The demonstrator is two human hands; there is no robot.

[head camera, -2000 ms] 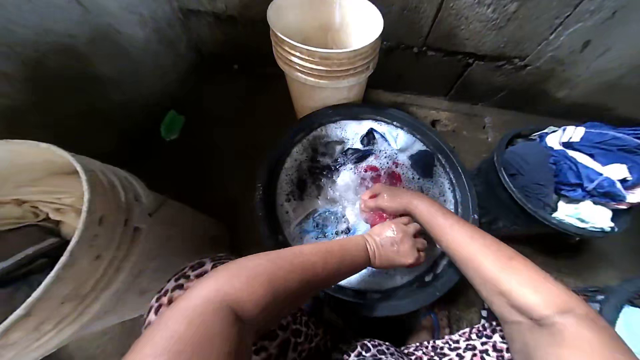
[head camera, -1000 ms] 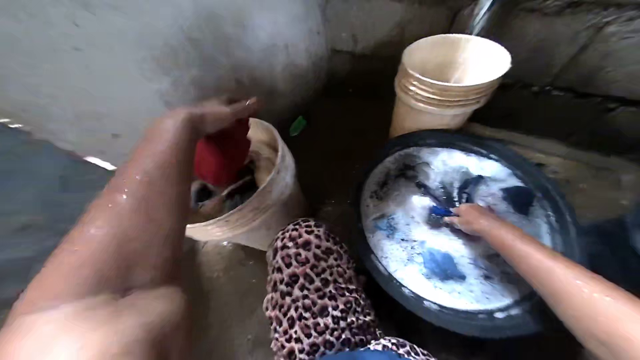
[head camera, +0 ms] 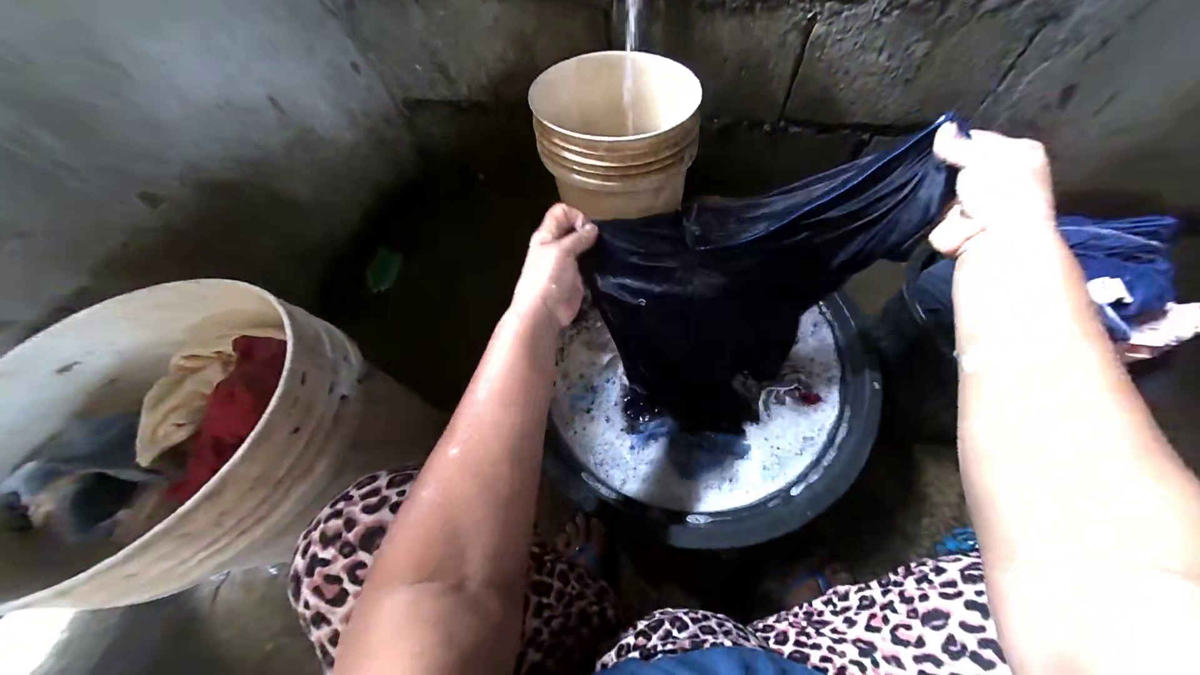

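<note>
A wet dark navy garment [head camera: 712, 300] is stretched between my two hands, its lower end hanging into the suds. My left hand [head camera: 561, 262] pinches its left edge. Higher up, at the right, my right hand [head camera: 998, 183] grips the other end. Below is a round black tub [head camera: 858, 412] of foamy water, where more wet cloth, partly hidden by the garment and foam, shows. A red bit of cloth [head camera: 806, 397] lies in the foam at the tub's right.
Water runs into a cream plastic bucket [head camera: 614, 178] by the block wall. At left, a large whitish bucket [head camera: 323, 403] holds a red cloth [head camera: 244, 403] and other clothes. Blue clothes [head camera: 1125, 258] are piled at far right. A green scrap [head camera: 383, 269] lies on the floor.
My left hand has left the bucket at the left, where the red cloth now lies. Both hands now hold the dark garment up over the tub. The view has swung back right.
</note>
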